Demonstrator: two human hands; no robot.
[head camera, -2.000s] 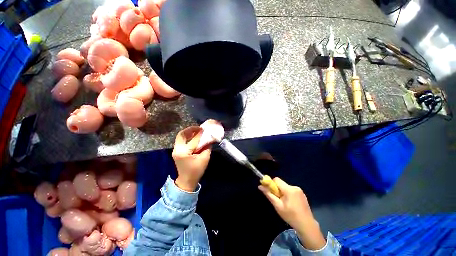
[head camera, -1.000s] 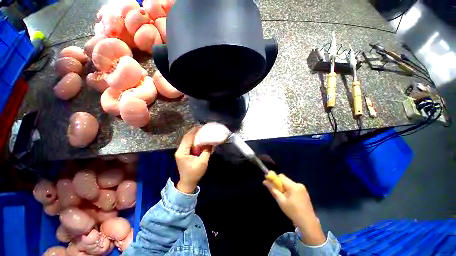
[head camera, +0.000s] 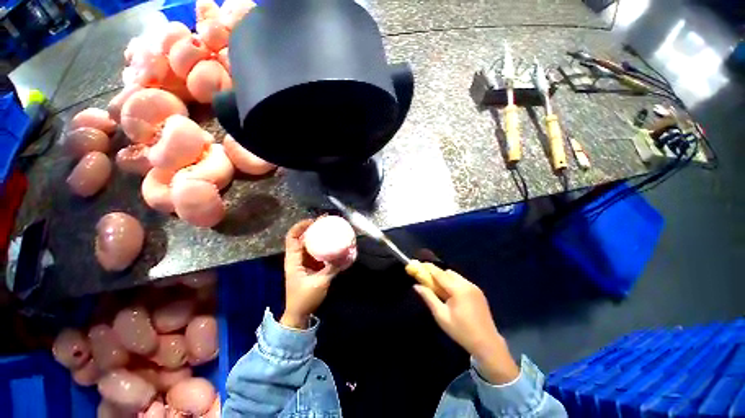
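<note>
My left hand (head camera: 304, 279) holds one pink rounded casting (head camera: 330, 239) just beyond the table's front edge, its pale glossy side facing up. My right hand (head camera: 459, 309) grips the yellow-tan handle of a hot knife or iron (head camera: 384, 238). Its silvery shaft points up and left, and its tip is above and beside the casting. I cannot tell whether the tip touches the casting. The fingers of my left hand wrap its left and lower side.
Pink castings (head camera: 178, 142) lie on the speckled table (head camera: 457, 181) at left, more in a blue crate (head camera: 233, 302) below. A black drum-shaped unit (head camera: 314, 90) stands at centre. Two spare irons (head camera: 513, 135) rest on a metal block at right, with cords. Blue crates (head camera: 653, 367) lie lower right.
The casting in my left hand has turned and now shows a rounder, pale face. The tool has lifted from its edge, its tip now further left. The view has shifted, moving the table things left.
</note>
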